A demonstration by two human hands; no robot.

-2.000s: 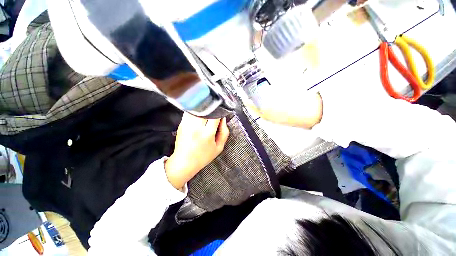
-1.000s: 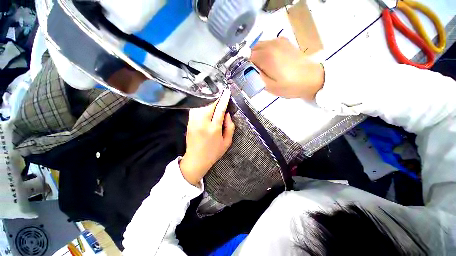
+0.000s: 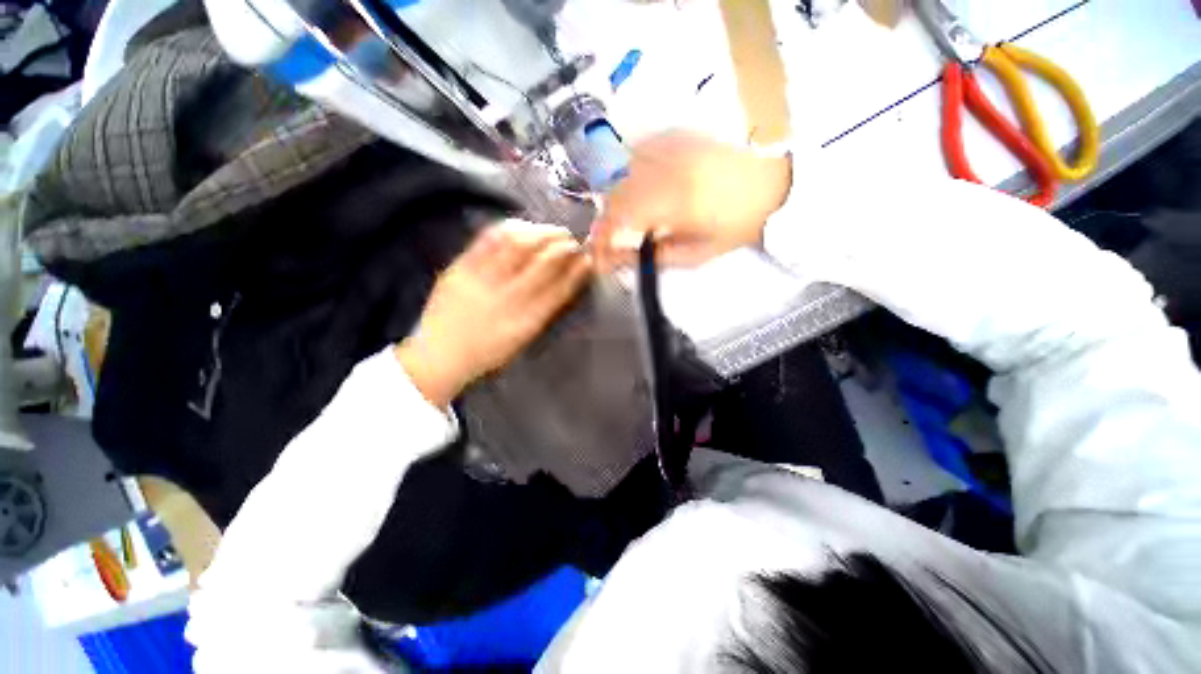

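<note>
The grey tweed panel (image 3: 566,395) hangs from the machine toward my lap, slightly blurred. The black zipper tape (image 3: 649,349) runs down its right edge. My right hand (image 3: 685,198) pinches the upper end of the tape just below the needle area. My left hand (image 3: 501,303) grips the upper left of the tweed, its fingertips close to my right hand's. The black jacket body (image 3: 303,290) spreads left, with checked lining (image 3: 158,171) bunched above it. The sewing machine (image 3: 395,66) stands over the cloth; its needle and foot area (image 3: 560,165) is just above my fingers.
Scissors with red and yellow handles (image 3: 1008,125) lie at the upper right on the white table (image 3: 869,171). A ruler-like strip (image 3: 790,329) edges the table. Small orange-handled snips (image 3: 109,569) lie at lower left. Blue plastic (image 3: 494,625) shows below the cloth.
My right hand has come down from beside the needle area onto the zipper tape. My left hand has moved slightly down and left. The tape's upper part now stands away from the tweed.
</note>
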